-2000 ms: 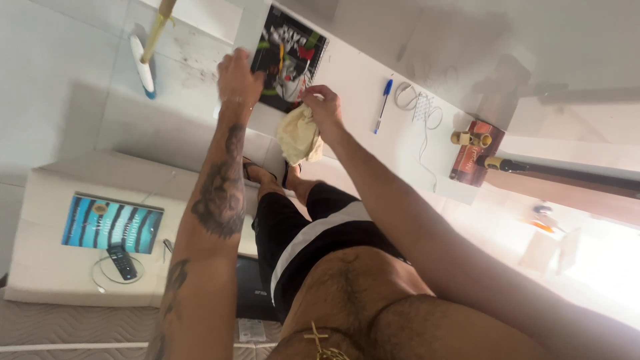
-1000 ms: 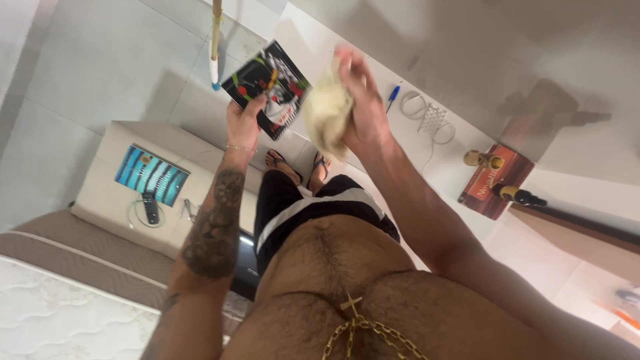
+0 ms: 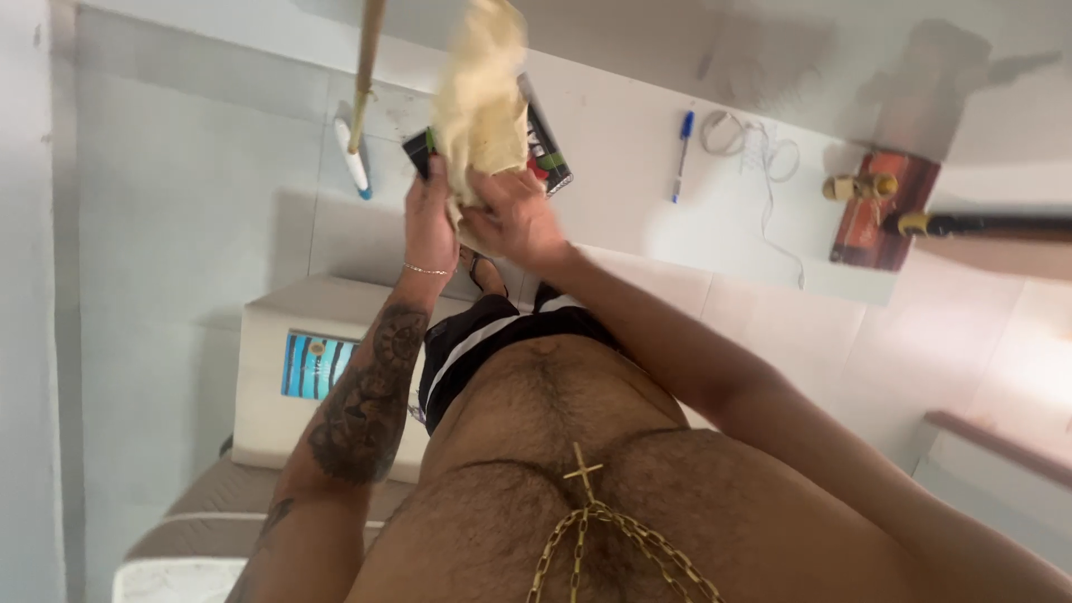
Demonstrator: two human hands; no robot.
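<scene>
A pale yellow cloth [image 3: 486, 100], blurred by motion, hangs from my right hand [image 3: 519, 213], whose fingers are closed on its lower part. My left hand [image 3: 431, 218] is beside it, thumb up at the near left corner of a spiral-bound notebook [image 3: 548, 151] with a dark, colorful cover. The cloth hides the middle of the notebook, and the left fingers are largely hidden behind the cloth. To the right, a blue pen [image 3: 683, 157] lies on the white surface next to a coiled white cable [image 3: 766, 159].
A red box [image 3: 883, 209] with bottles on it stands on the right end of the white counter [image 3: 624, 180]. A broom-like tool with a wooden handle [image 3: 367, 75] is at the upper left. A beige bedside unit [image 3: 268, 427] holding a blue striped item [image 3: 314, 366] stands lower left.
The right hand and cloth have come over the notebook, which they now partly cover. Two seconds ago the notebook was at the counter's left end; one second ago the left hand held it.
</scene>
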